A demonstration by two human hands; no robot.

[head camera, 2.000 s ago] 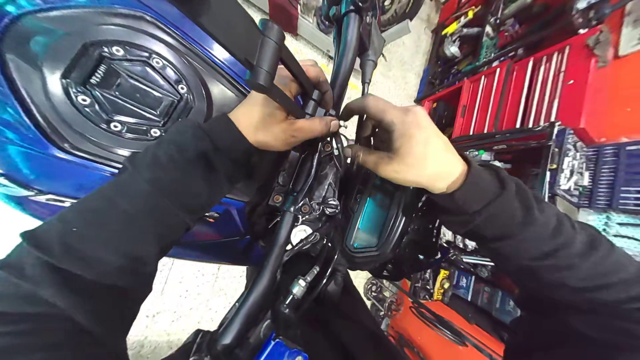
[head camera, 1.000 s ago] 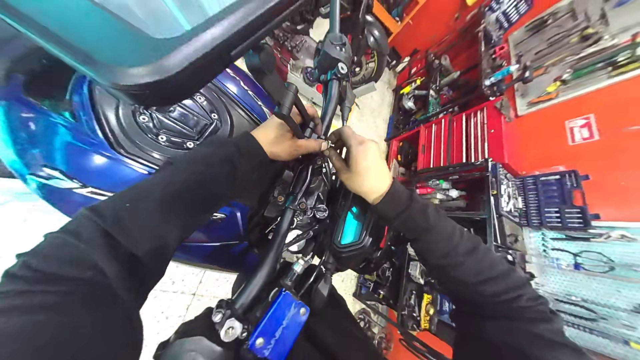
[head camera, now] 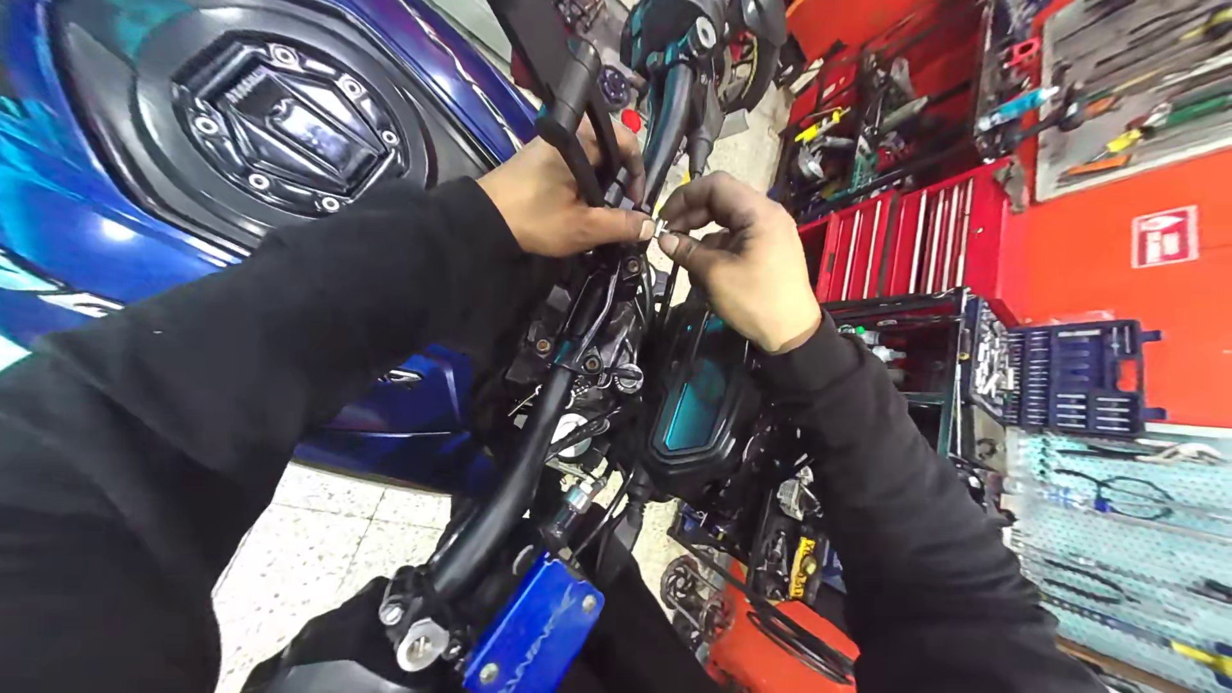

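Against the black motorcycle handlebar (head camera: 539, 433), my left hand (head camera: 568, 192) holds a black bracket with a round joint (head camera: 570, 91), its thumb tip beside a small metal fastener (head camera: 659, 229). My right hand (head camera: 746, 255) pinches that fastener between thumb and finger, close to the left thumb. Below the hands are the handlebar clamp bolts (head camera: 592, 363) and an ignition lock (head camera: 628, 377). A dark instrument display (head camera: 695, 409) lies under the right wrist. The blue fuel tank (head camera: 404, 58) with its black filler cap (head camera: 298, 130) is at the left. The fastener's far end is hidden.
A blue reservoir cover (head camera: 534, 626) sits by the near handlebar end. To the right stand a red tool chest (head camera: 910, 241), an open blue socket case (head camera: 1076, 375) and a wall panel of hand tools (head camera: 1136, 87). A red-orange surface with black cable (head camera: 794, 640) lies lower right.
The view has shifted a lot between frames. Both hands stay together at the handlebar, the left on the bracket. A large dark-edged teal panel across the top one second ago is out of view now.
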